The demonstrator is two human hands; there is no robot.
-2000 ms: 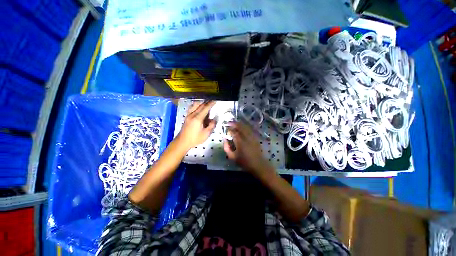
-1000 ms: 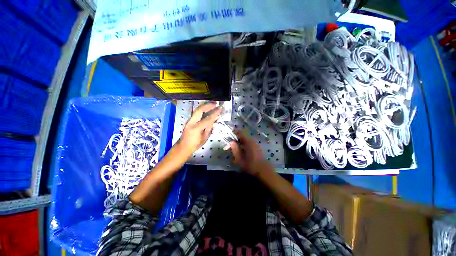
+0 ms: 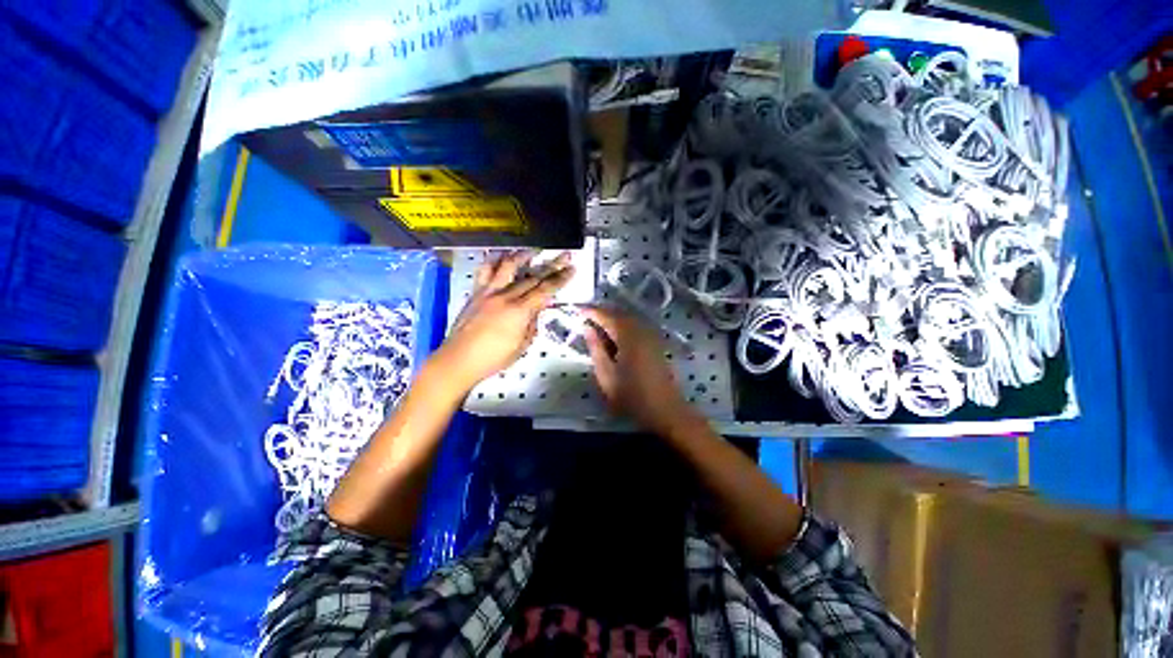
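Observation:
A coiled white cable (image 3: 562, 329) lies between my hands over the perforated plate (image 3: 521, 390). My right hand (image 3: 630, 364) grips the coil's right side with bent fingers. My left hand (image 3: 499, 312) is at the coil's upper left, fingers stretched towards a small pale block (image 3: 583, 273) below the black housing. The left fingertips seem to pinch the cable's end, but the connector is too small to make out. Another coiled cable (image 3: 643, 285) lies on the plate to the right of the block.
The black housing (image 3: 540, 154) with yellow labels stands behind my left hand, a lettered sheet (image 3: 386, 64) over it. A large cable pile (image 3: 888, 283) covers the right side. A blue tote (image 3: 212, 424) holding cables is at left. A carton (image 3: 1003, 566) is at lower right.
The coil between my hands has moved from hanging at my right fingers to lying flatter and further up. My left fingers have spread over the block's left side. The whole view has shifted slightly.

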